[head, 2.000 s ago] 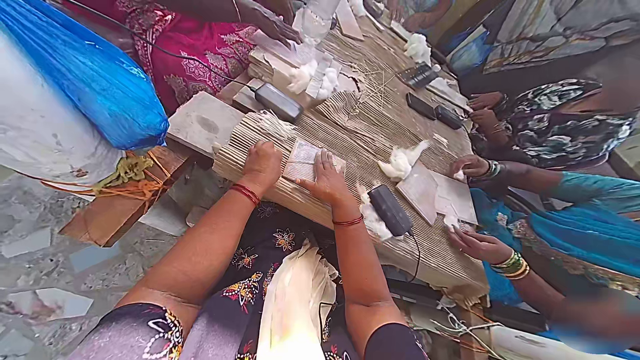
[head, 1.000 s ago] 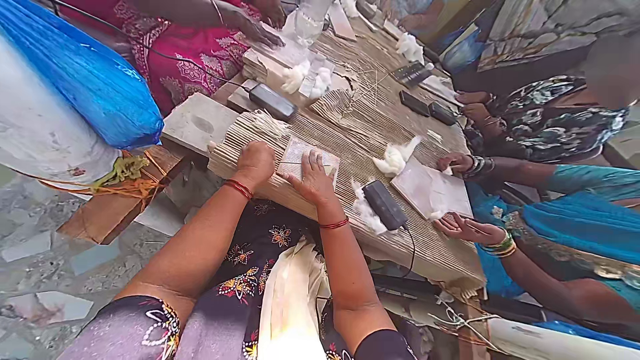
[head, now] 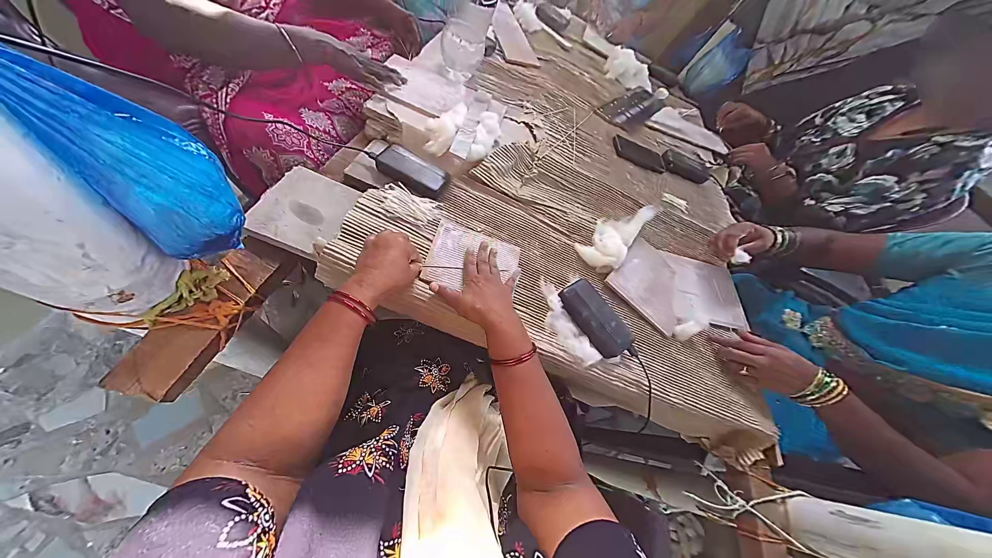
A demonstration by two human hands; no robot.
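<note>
A pale square tile (head: 453, 249) lies on the corrugated cardboard covering the table in front of me. My right hand (head: 484, 291) rests flat on its right part, fingers spread. At the tile's left edge my left hand (head: 390, 263) is closed in a fist around one end of a thin dark stick (head: 442, 267). The stick runs across the tile to my right thumb and fingers. Whether the right fingers grip it or only press on it is hidden. White cotton wool (head: 570, 329) lies under a black power adapter (head: 595, 318) to the right of my right hand.
Another black adapter (head: 412, 170) lies beyond the tile. A grey slab (head: 298, 209) juts out at the left. At the right, a co-worker's hands are beside pale tiles (head: 705, 291); more cotton (head: 608, 240) lies nearby. Other people sit around the table. A blue plastic bag (head: 132, 155) bulges at the left.
My right hand has shifted slightly on the tile; my left fist has stayed beside it. Across the table, the co-worker's pale tiles at the right have been moved and now lie spread apart.
</note>
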